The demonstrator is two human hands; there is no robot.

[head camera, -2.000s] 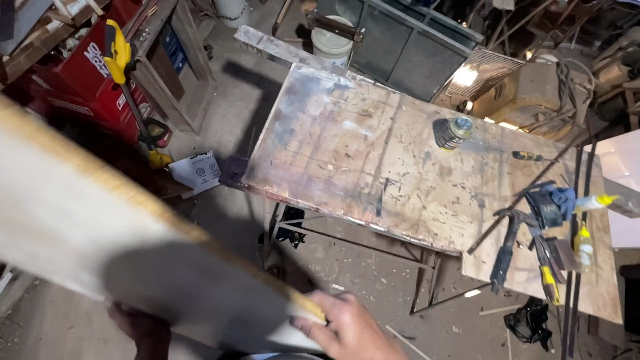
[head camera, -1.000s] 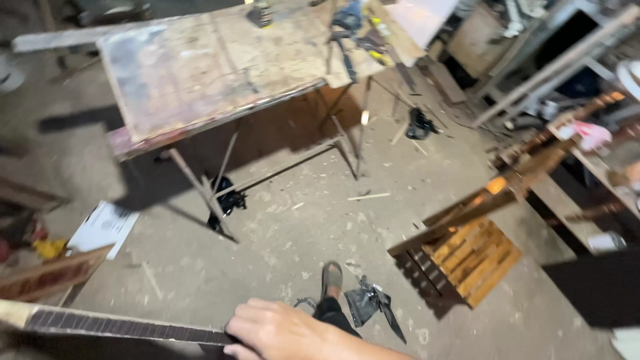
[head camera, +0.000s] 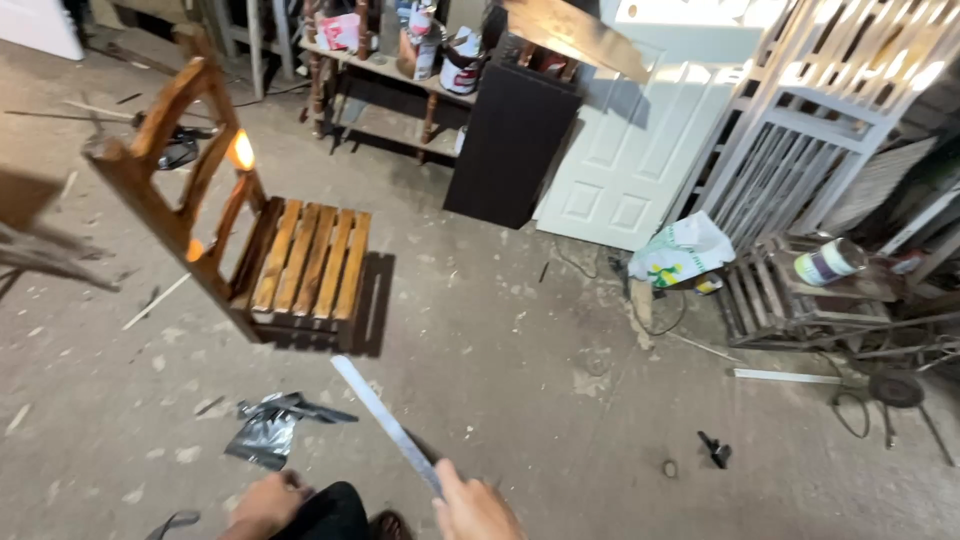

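My right hand (head camera: 476,504), low in the middle of the view, grips the near end of a long, narrow, pale flat piece (head camera: 386,422). Its far end points up and left, toward a slatted wooden chair (head camera: 311,259); whether it is a strip or a board seen edge-on is unclear. Beside my dark-clothed knee is my left hand (head camera: 270,501), its fingers curled and blurred, so whether it holds anything cannot be told. Crumpled dark plastic (head camera: 266,435) lies on the floor just above it.
A dark panel (head camera: 514,142) and a white panelled door (head camera: 615,150) lean at the back, near a shelf with cans. Grey slatted frames (head camera: 802,157), a plastic bag (head camera: 682,251) and a can on a wooden crate (head camera: 765,300) are at right. A small black object (head camera: 715,450) lies on the floor.
The view has swung right, away from the worktable to the chair and door. The wide board held two seconds ago no longer shows its broad face; a narrow pale piece is now in my right hand.
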